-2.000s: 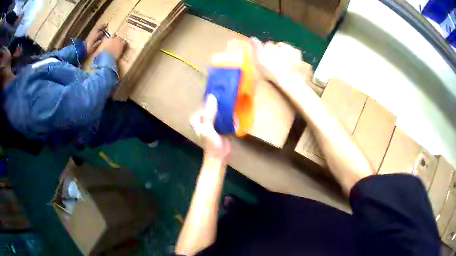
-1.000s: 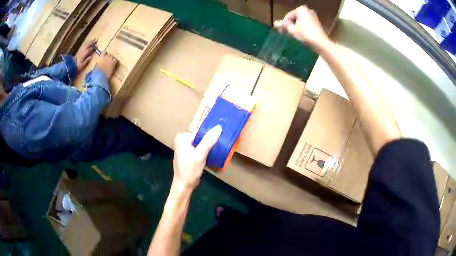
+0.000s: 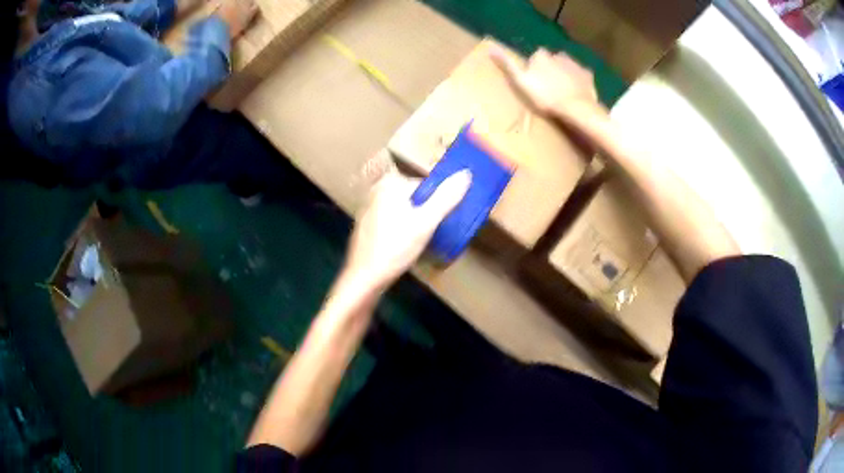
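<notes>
A brown carton (image 3: 546, 185) lies closed on the cardboard-covered bench in front of me. My left hand (image 3: 407, 217) grips the blue tape gun (image 3: 474, 199) with the thumb over its side, at the carton's near part. The tape gun is blurred, and whether tape runs from it cannot be told. My right hand (image 3: 553, 81) rests on the carton's far edge with the fingers bent. It is blurred and holds nothing that I can make out.
Another closed carton with a printed mark (image 3: 601, 263) stands to the right. A pale board (image 3: 717, 120) lies beyond it. A person in a denim sleeve (image 3: 102, 83) works at upper left beside flat cartons (image 3: 278, 37). An open waste carton (image 3: 106, 328) stands on the green floor.
My right hand has come down from the air onto the carton's far edge. The tape gun has moved up and right with my left hand. The view has shifted, and the carton appears turned.
</notes>
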